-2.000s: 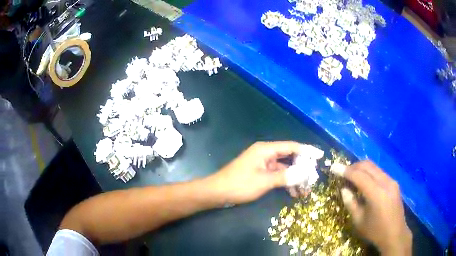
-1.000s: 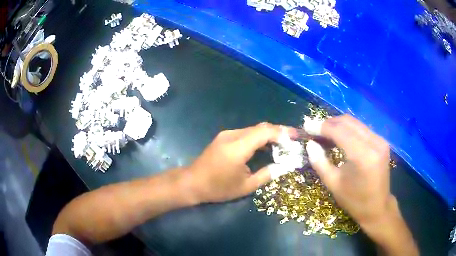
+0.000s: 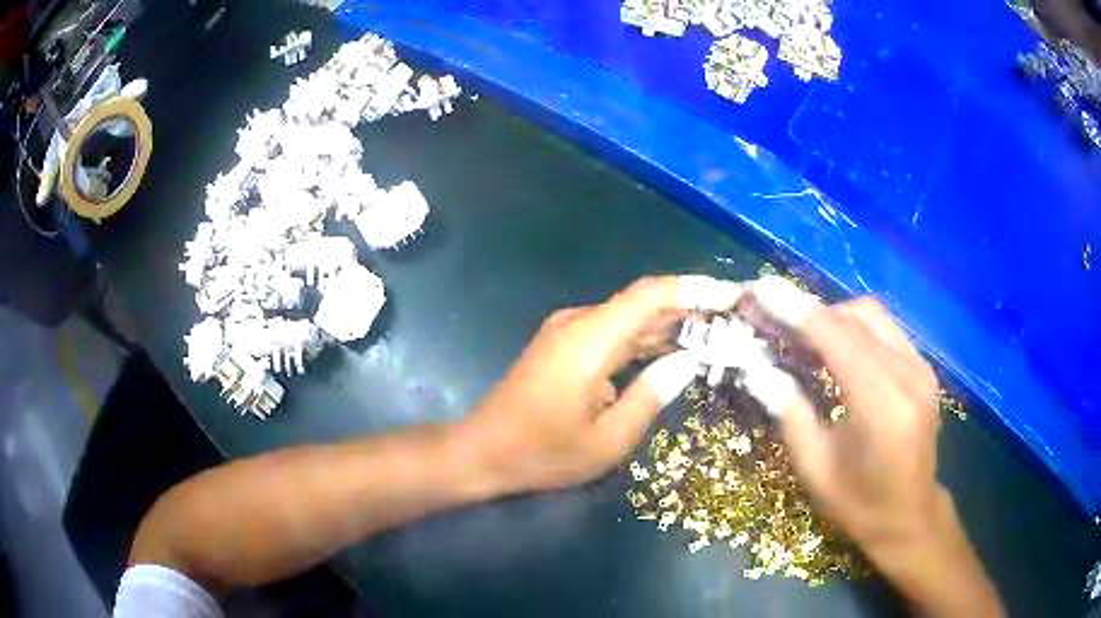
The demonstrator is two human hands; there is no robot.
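A white plastic housing is held above the right part of the dark mat. My left hand grips its left side between thumb and finger, both with white tips. My right hand is at its right side, with white-tipped thumb and finger touching or very near it; whether they hold a terminal is too blurred to tell. A heap of brass terminals lies under and beside the hands. A pile of white housings lies on the mat at the left.
A blue surface with a raised edge runs diagonally behind the hands. Filled housings lie on it at the top, and more pieces at the far right. A tape roll and wires are at the upper left.
Since the first frame the view has shifted. Since the second, my right thumb and finger have come in to the housing, which now shows its notched side more clearly.
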